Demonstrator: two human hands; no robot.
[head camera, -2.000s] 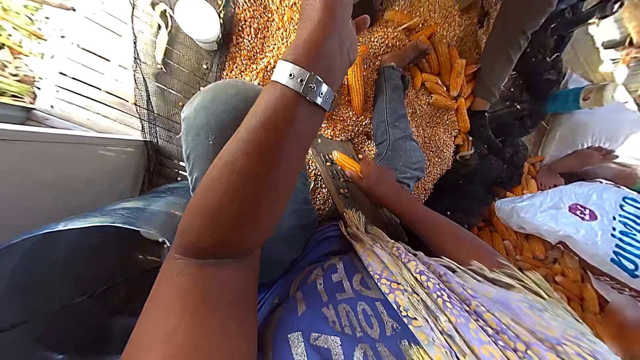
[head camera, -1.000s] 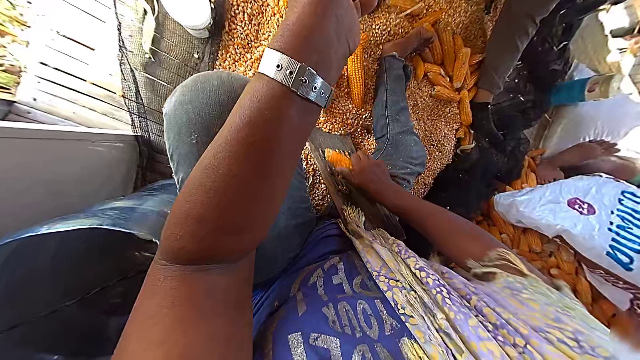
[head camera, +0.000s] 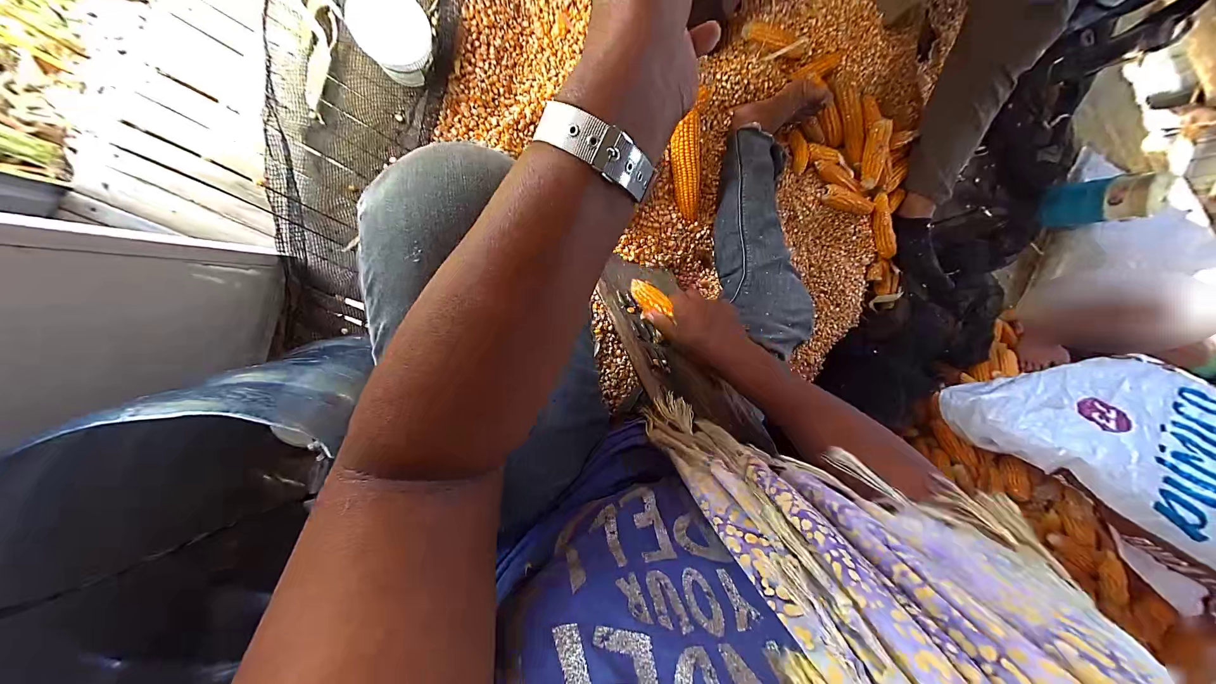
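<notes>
My right hand (head camera: 705, 328) grips a short yellow maize cob (head camera: 652, 297) against the upper part of a worn wooden board (head camera: 632, 337), which slopes between my legs. Small dark fittings and loose kernels show on the board. My left arm crosses the view, wearing a perforated metal band (head camera: 596, 147) at the wrist. My left hand (head camera: 655, 57) is up at the top edge, its thumb out to the side; its fingers are out of frame, so what it holds cannot be seen. Beside and below it, a long maize cob (head camera: 685, 166) lies on a wide heap of loose kernels (head camera: 508, 71).
Several whole cobs (head camera: 855, 142) lie on the heap near another person's trousered leg (head camera: 983, 85). A white container (head camera: 389, 38) stands on dark netting (head camera: 347, 123) at upper left. To the right, a white printed sack (head camera: 1073, 404) lies over more cobs (head camera: 1012, 475).
My right hand and its cob are slightly farther up the board than two seconds ago. My left arm remains stretched across the view.
</notes>
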